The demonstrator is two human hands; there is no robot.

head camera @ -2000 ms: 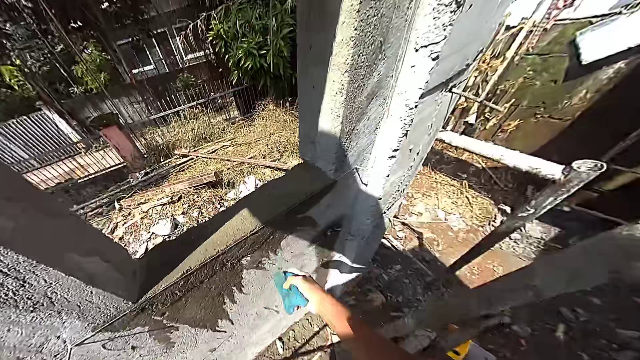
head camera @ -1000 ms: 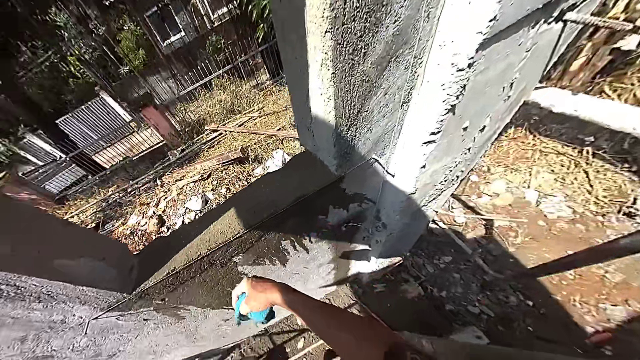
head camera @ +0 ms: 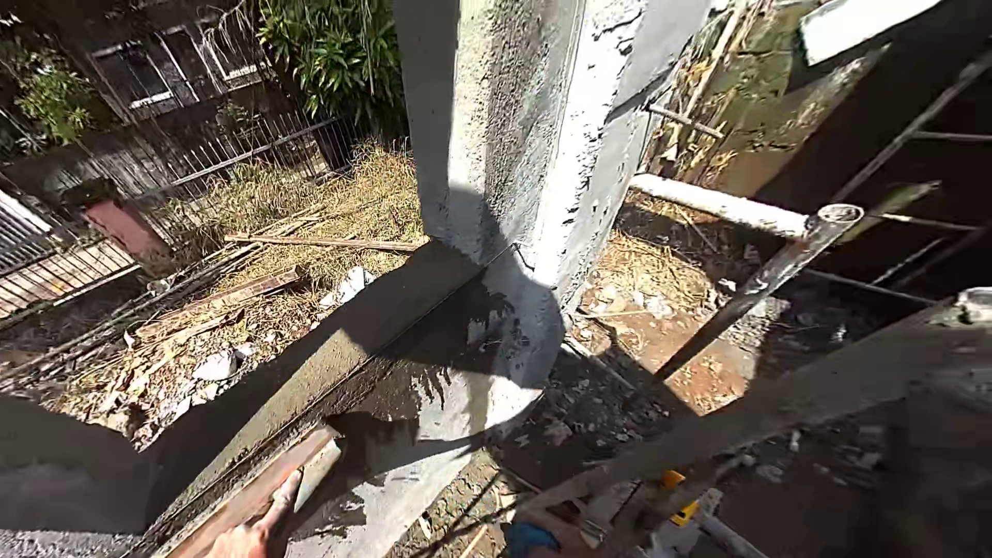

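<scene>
At the bottom left my left hand is shut on a long flat wooden board, which lies along the edge of the wet mortar strip. The strip tops a concrete ledge that meets a rough plastered column. A thin straight line runs along the ledge edge to a bent metal end at the column's foot. Low in the view, right of the ledge, my right hand is partly cut off and holds a blue sponge or cloth.
Metal scaffold pipes and a long grey beam cross the right side. Rubble, dry grass and loose planks lie below on the left, before a metal fence. A yellow and black object is at the lower right.
My right hand has moved off the ledge to the lower right with the blue sponge or cloth. My left hand and the wooden board have come into view on the mortar.
</scene>
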